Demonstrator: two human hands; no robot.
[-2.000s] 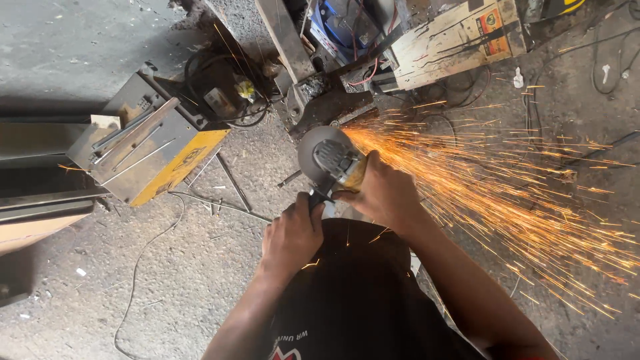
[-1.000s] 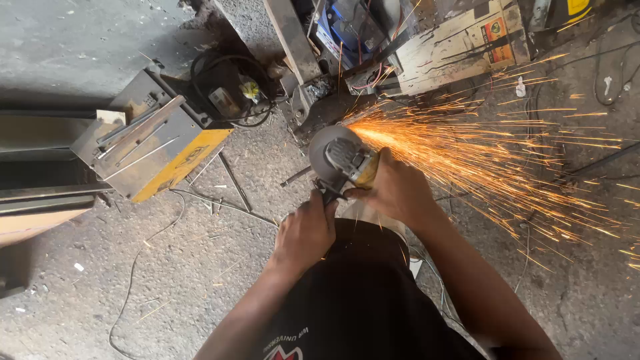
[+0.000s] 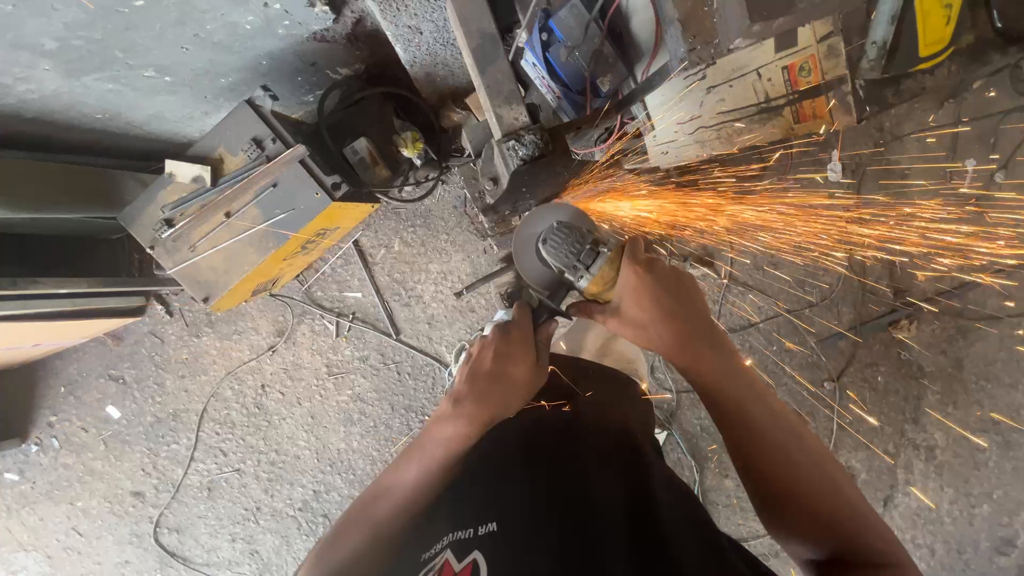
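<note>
An angle grinder [image 3: 572, 250] is held in both hands in front of my body, its grey disc [image 3: 528, 246] facing up and left. My right hand [image 3: 652, 308] is wrapped around the grinder's yellowish body. My left hand [image 3: 504, 360] grips its dark side handle, below the disc. The disc's far edge is at a dark metal piece [image 3: 540, 182] beside a steel bar [image 3: 490, 68], and orange sparks [image 3: 744, 216] stream from there to the right. The exact contact point is hidden by glare.
A grey and yellow machine case [image 3: 248, 212] with rods on top stands at the left. Cables [image 3: 210, 400] and thin metal rods [image 3: 374, 290] lie on the rough floor. A worn, pale box [image 3: 744, 92] and a blue item [image 3: 572, 52] are beyond the sparks.
The spark stream now spreads farther right and lies flatter than two seconds ago. Both hands have kept their hold on the grinder throughout.
</note>
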